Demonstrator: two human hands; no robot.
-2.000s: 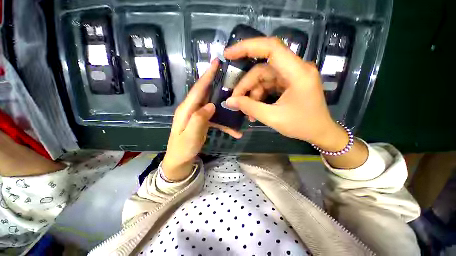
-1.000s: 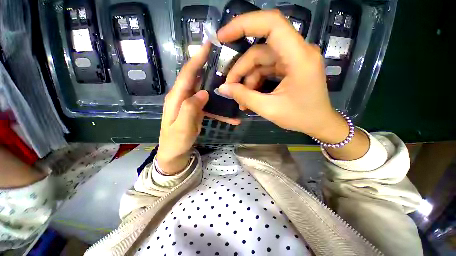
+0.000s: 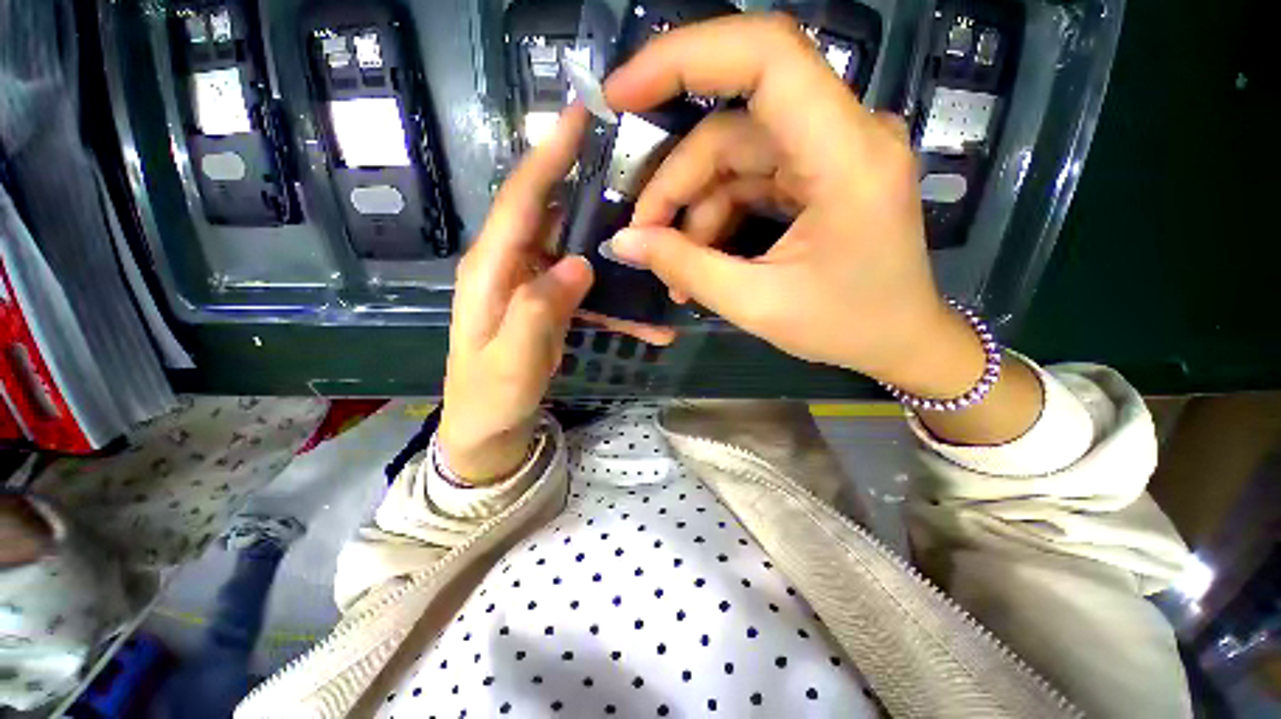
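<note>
My left hand (image 3: 513,302) holds a black housing (image 3: 625,281) tilted above the near edge of the clear blister tray (image 3: 267,302). My right hand (image 3: 801,211) is over the housing. Its thumb tip is at a small pale oval piece (image 3: 613,250) on the lower part of the housing. A thin whitish scrap (image 3: 587,87) shows at the right index fingertip, near my left fingertips. More black housings (image 3: 377,141) lie in the tray pockets, several with a silver-white block and a pale oval. My right fingers partly hide the held housing.
Layered grey-white sheets (image 3: 84,267) and red parts (image 3: 21,372) are at the left edge. A dark sheet with a small grid (image 3: 611,358) is at the bench edge near my lap. The dark green mat (image 3: 1180,211) extends right. Another person's patterned sleeve (image 3: 63,604) is at lower left.
The view has shifted so the tray sits higher and farther left. The neighbour's arm has moved back from the left edge. My hands keep nearly the same hold on the housing.
</note>
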